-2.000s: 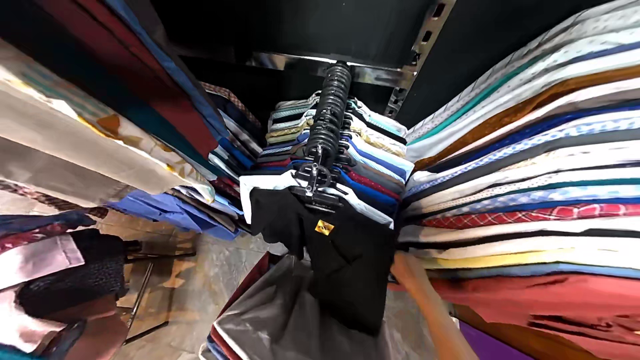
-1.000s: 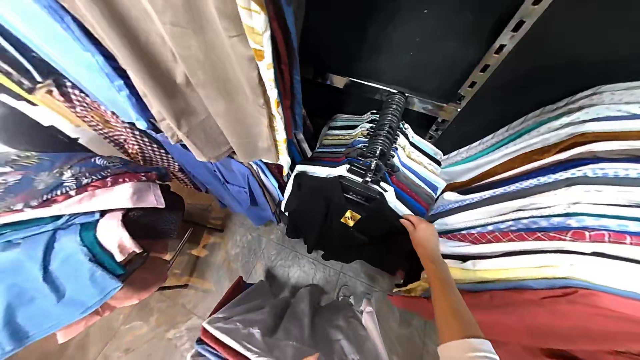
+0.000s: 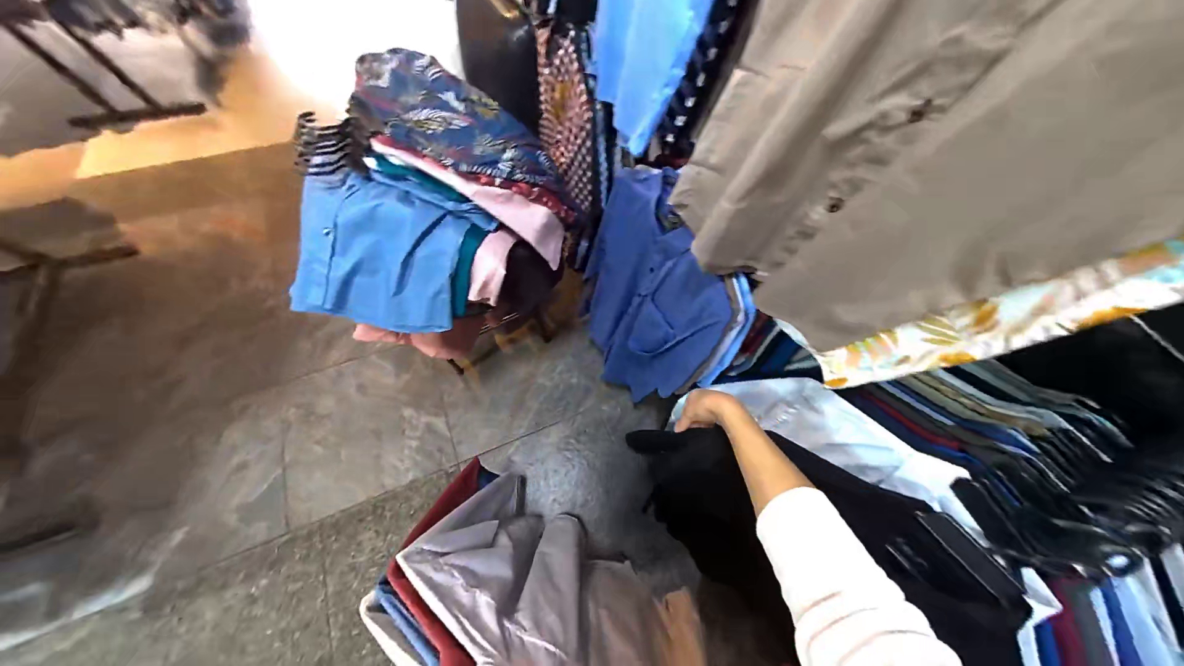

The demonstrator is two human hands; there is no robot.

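Note:
My right hand (image 3: 708,409), at the end of a white sleeve, has its fingers curled at the edge of a black shirt (image 3: 860,518) on a black hanger. A white shirt (image 3: 805,407) lies right behind it and touches the hand. Low in the view, my left hand (image 3: 680,629) is a blur beside a stack of grey (image 3: 536,583) and dark red garments; its fingers cannot be made out. The hanging shirts (image 3: 934,407) continue behind the black one, with their hangers (image 3: 1064,518) at the right.
Taupe shirts (image 3: 906,157) and a floral one hang at the upper right, blue shirts (image 3: 666,296) beside them. A heap of folded clothes (image 3: 388,250) rests on a low stand at the upper left. Grey stone tiles (image 3: 361,444) cover the floor.
The view has swung far to the left. My right hand has moved from the shoulder of the black shirt to another edge of it. The black shirt now hangs spread toward the floor.

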